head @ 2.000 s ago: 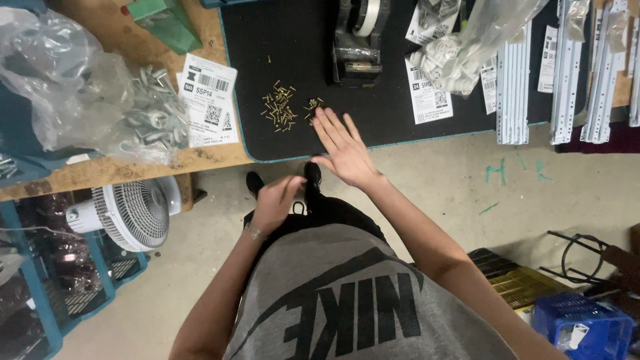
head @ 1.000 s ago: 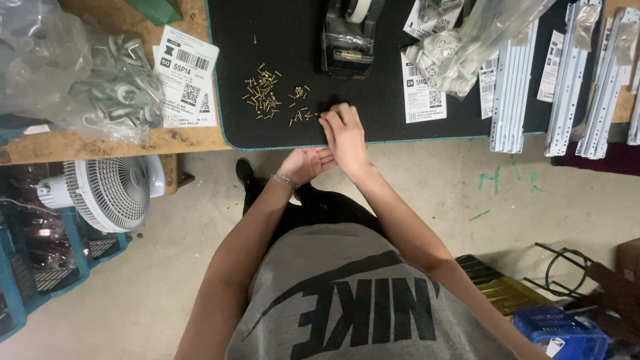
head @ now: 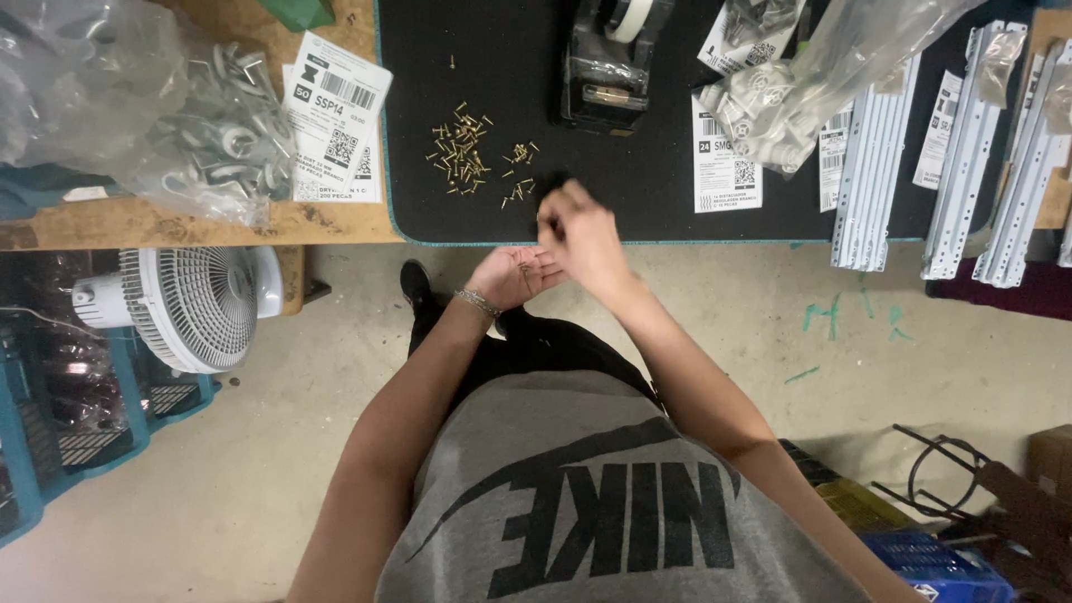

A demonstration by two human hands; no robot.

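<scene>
My left hand (head: 517,278) is palm up below the table edge, cupped, with a few small screws (head: 526,270) lying in it. Just right of it and over the edge of the black mat (head: 494,50), my right hand (head: 579,230) has its fingers curled and blurred; whether it holds a screw cannot be told. A larger pile of brass-coloured screws (head: 459,155) lies on the mat, with smaller groups of screws (head: 519,155) to its right, nearer my right hand. One lone screw (head: 452,62) lies above the pile.
A black tape dispenser (head: 607,84) stands behind the screws. To the right are a bag of white plastic parts (head: 766,117), printed labels (head: 727,180) and metal drawer slides (head: 875,167). At left are a bag of metal parts (head: 226,151), a label sheet (head: 339,109) and a white fan (head: 197,306) below the table.
My left hand has opened palm up, with screws now visible in it. My right hand, flat beside the screws two seconds ago, is now curled. The small group of screws is divided in two.
</scene>
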